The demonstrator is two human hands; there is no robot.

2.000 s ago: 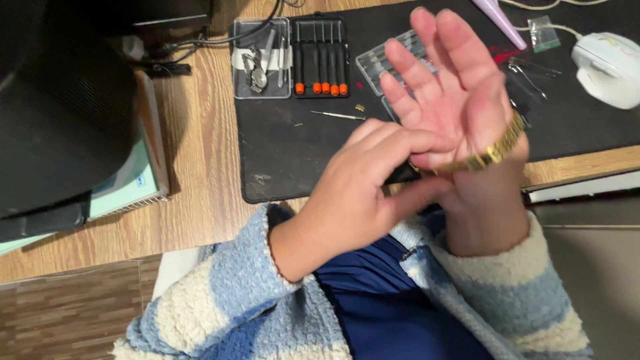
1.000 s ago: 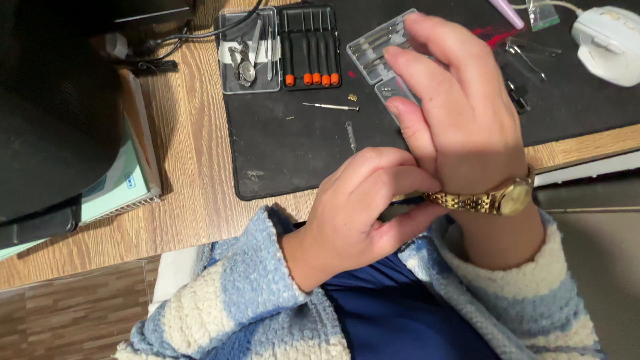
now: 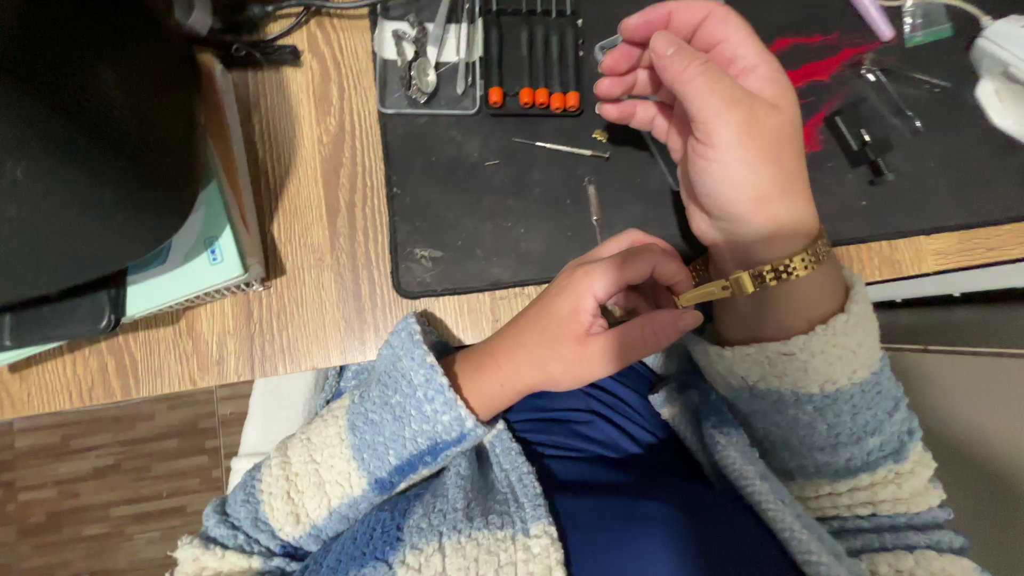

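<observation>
A gold-coloured metal watch bracelet (image 3: pixel 788 268) circles my right wrist, its clasp on the inner side towards my left hand; the watch face is out of sight. My left hand (image 3: pixel 592 312) pinches the bracelet near the clasp end between thumb and fingers. Raised over the mat, my right hand (image 3: pixel 732 136) has its fingers curled loosely, palm partly turned to the camera. I cannot see anything in it. A thin screwdriver (image 3: pixel 560 148) lies on the black mat (image 3: pixel 480 232), with small gold links (image 3: pixel 600 136) by its end. Another slim tool (image 3: pixel 593 200) lies just above my left hand.
At the mat's far edge are a clear case (image 3: pixel 428 110) with a watch and tweezers, and a black case of orange-capped screwdrivers (image 3: pixel 534 98). A black link-removal tool (image 3: pixel 864 148) and a white mouse (image 3: pixel 1004 76) are at right. Notebooks (image 3: pixel 192 272) lie at left.
My right hand has turned over, so the watch face seen one second ago is hidden and the clasp shows. My left hand has stayed at the bracelet.
</observation>
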